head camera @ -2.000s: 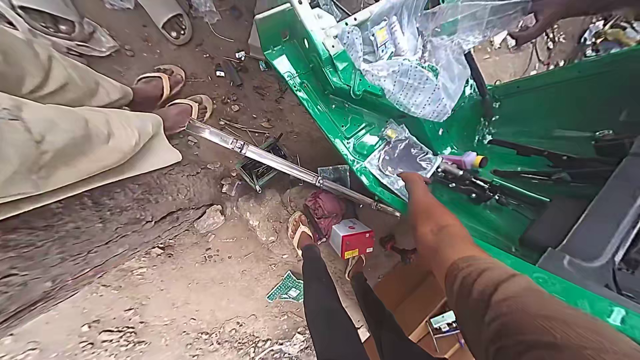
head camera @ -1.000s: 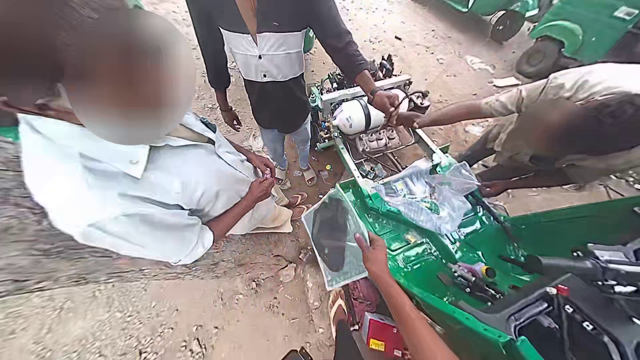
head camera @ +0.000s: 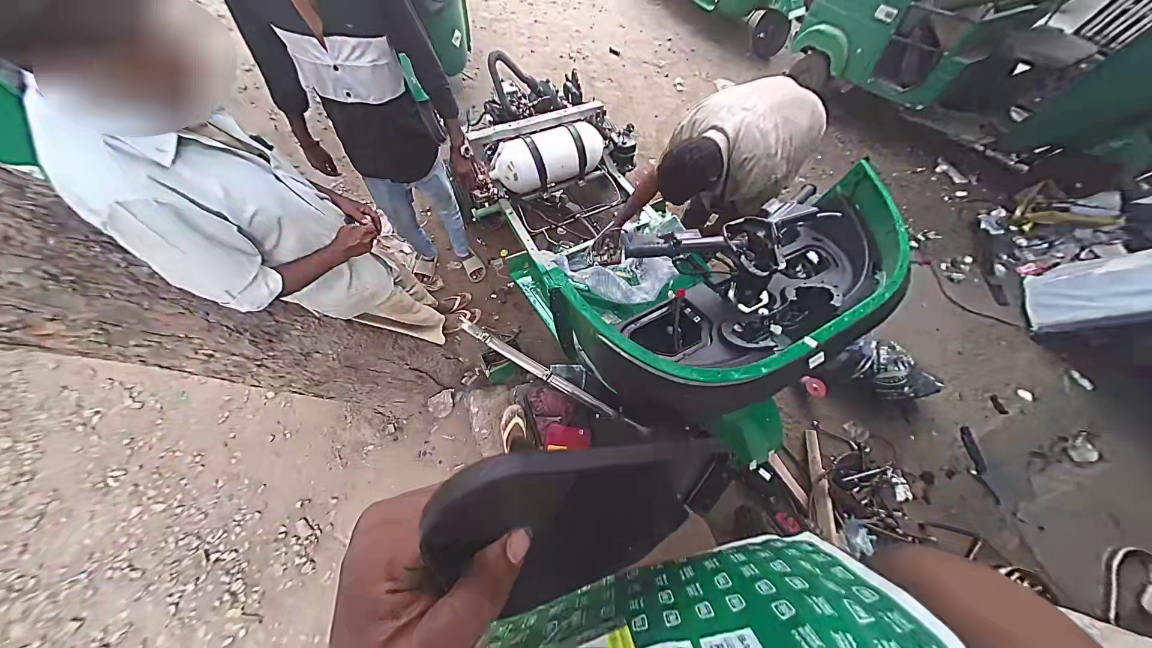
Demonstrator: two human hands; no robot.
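My left hand (head camera: 396, 571) grips a flat black part with a rounded end (head camera: 558, 508), its thumb on the near face; whether it is plastic or rubber I cannot tell. Just below and right of the part, close to the camera, is a green printed package (head camera: 720, 598) with white marks and a label. My right forearm (head camera: 972, 585) comes in at the lower right, beside the package; the package's edge hides the hand, so its grip does not show.
Beyond my hands stands a green three-wheeler front body (head camera: 648, 371) with handlebars (head camera: 693, 245), a person bent over it. A white gas cylinder (head camera: 547, 158) lies on the frame. Two people stand left. A metal rod (head camera: 549, 376) leans near a red box (head camera: 567, 437). Scrap lies right.
A dark item in a clear bag was in one hand a second ago; now my left hand holds a black part near the camera, with a green package below. The bending person has moved lower over the frame.
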